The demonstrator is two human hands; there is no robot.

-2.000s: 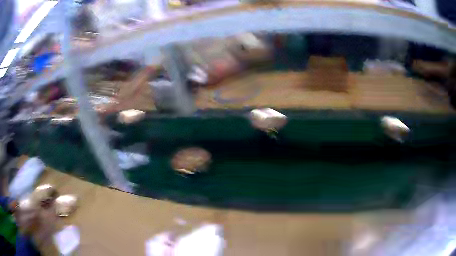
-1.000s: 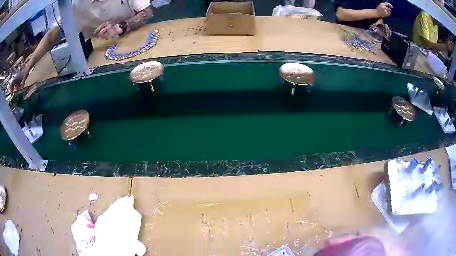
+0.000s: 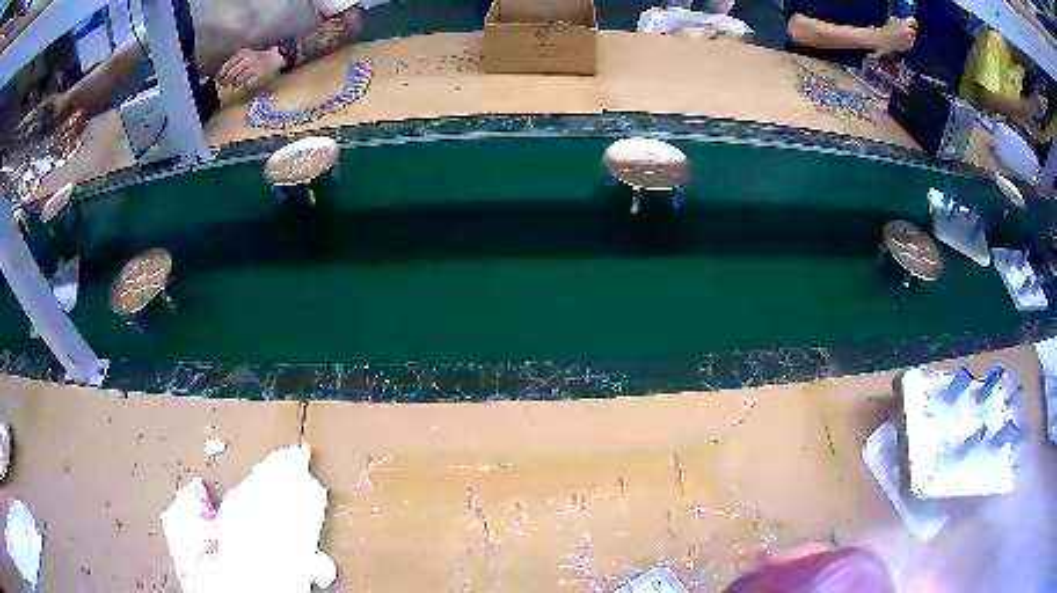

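A white fixture plate [image 3: 957, 446] with several upright blue-grey pegs lies on the bench at the right, over a thin pale sheet [image 3: 902, 481]. A blurred red-pink shape [image 3: 817, 572] is cut off by the bottom edge; I cannot tell whether it is my right hand, a bottle, or both. A blurred pale sleeve-like shape [image 3: 1020, 539] fills the lower right corner. Part of another white piece [image 3: 655, 581] shows at the bottom edge. My left hand is not in view.
Round copper discs on short legs stand on the green belt [image 3: 487, 301], with pale plates at both ends. Crumpled white paper [image 3: 269, 527] with red stains lies on the bench at left. A metal post [image 3: 52, 301] stands at left. Across the belt are people's arms [image 3: 330, 41] and a cardboard box [image 3: 540, 44].
The discs on the belt have shifted left. The plates at the belt's right end have also moved left. The fixture plate and red-pink shape look almost the same as a second ago.
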